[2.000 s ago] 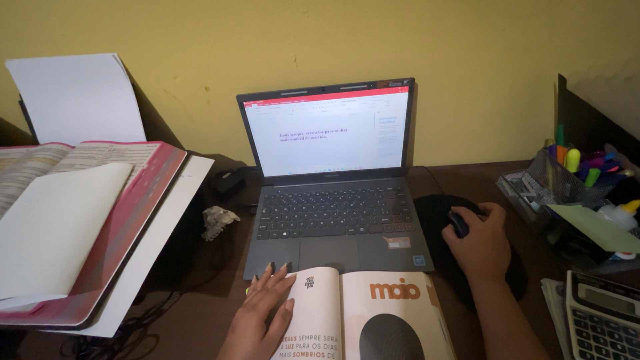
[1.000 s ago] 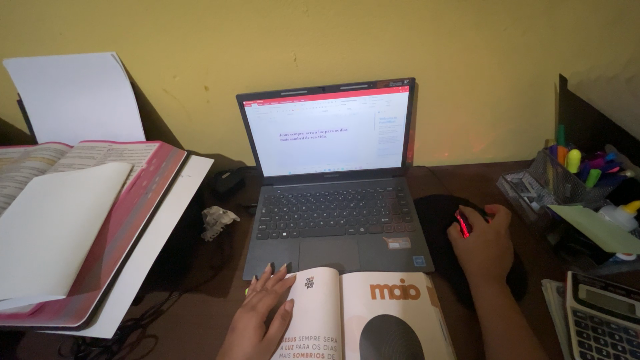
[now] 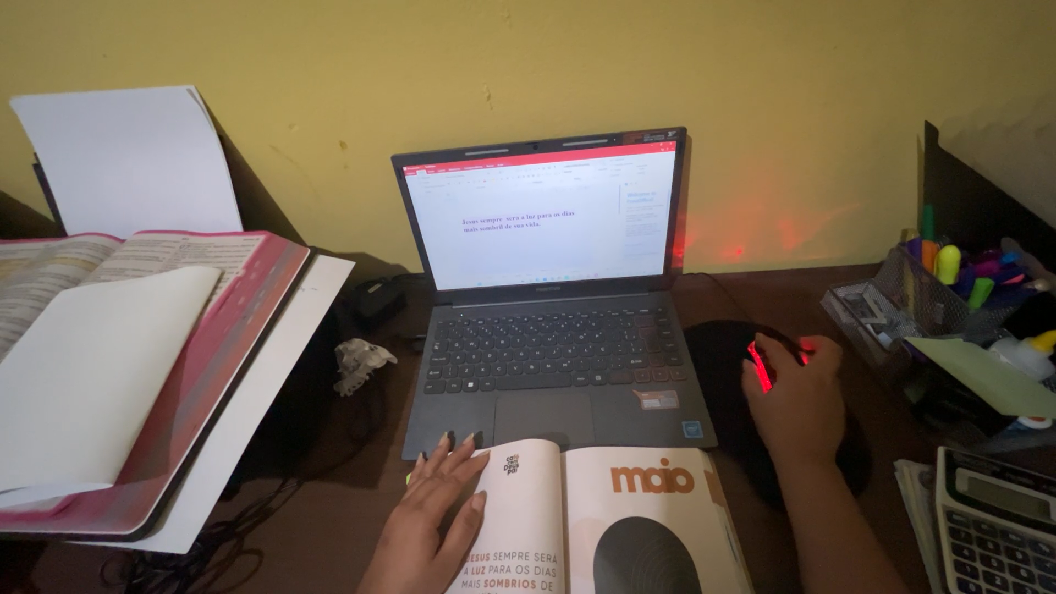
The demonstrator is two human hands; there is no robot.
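Note:
My left hand (image 3: 441, 503) lies flat with fingers apart on the left page of an open book (image 3: 528, 511), at the near edge of a laptop (image 3: 544, 363). A text document with purple writing shows on the laptop's screen (image 3: 540, 219). To the right of the laptop, my right hand (image 3: 796, 400) is curved over a computer mouse (image 3: 760, 367) that glows red at its side; most of the mouse is hidden under the palm. Beneath it is a black mouse pad (image 3: 719, 355).
A large open book (image 3: 239, 330) with loose white sheets is at the left, cables (image 3: 239, 528) below it. Crumpled clear plastic (image 3: 361, 363) sits left of the laptop. At the right are a mesh organizer (image 3: 903, 285) with markers, a green paper pad (image 3: 982, 375) and a calculator (image 3: 998, 528).
The mouse, dark at first, has lit up red, and a red glow now falls on the wall behind. Both hands stay about where they were.

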